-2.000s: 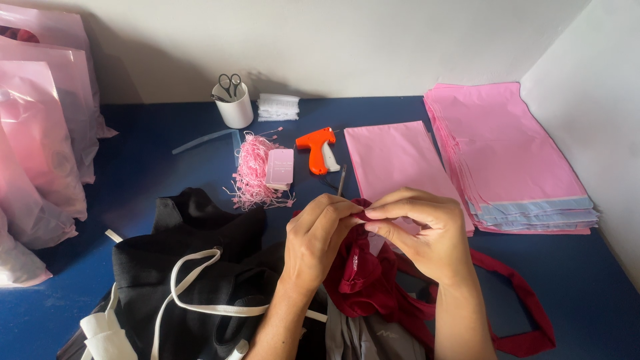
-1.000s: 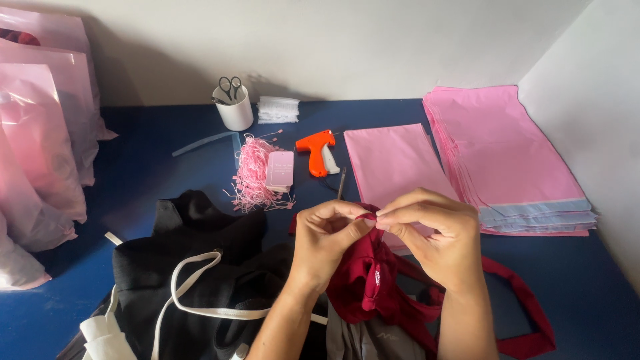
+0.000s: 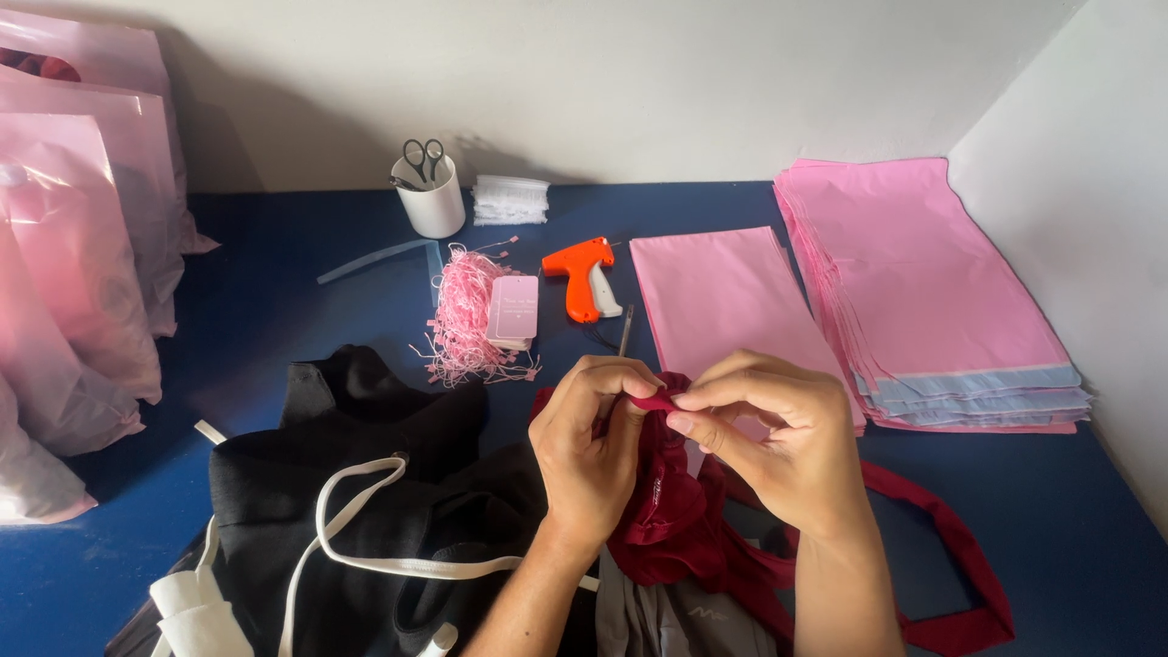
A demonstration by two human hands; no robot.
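Note:
My left hand [image 3: 589,438] and my right hand [image 3: 785,438] pinch a narrow edge of a dark red garment [image 3: 671,511] between thumbs and fingertips, raised over the table. The rest of the garment hangs below, and its long red strap [image 3: 958,538] loops out to the right on the table. Under it lies a grey garment [image 3: 684,616] with a small light mark. Just left of my left hand, a black garment [image 3: 310,502] with a white drawstring [image 3: 411,566] is spread out. A thin pen-like stick [image 3: 626,330] shows behind my hands.
Behind my hands lie an orange tagging gun [image 3: 575,274], pink tag strings [image 3: 465,315], pink cards [image 3: 513,308], and a white cup [image 3: 433,205] with scissors [image 3: 422,161]. White fasteners [image 3: 511,200] sit beside the cup. Pink mailing bags [image 3: 949,283] are stacked right; filled pink bags [image 3: 68,274] stand left.
Both hands keep hold of the red fabric. My fingers have shifted along it, and the hands sit slightly differently from before. The other things on the table have not moved.

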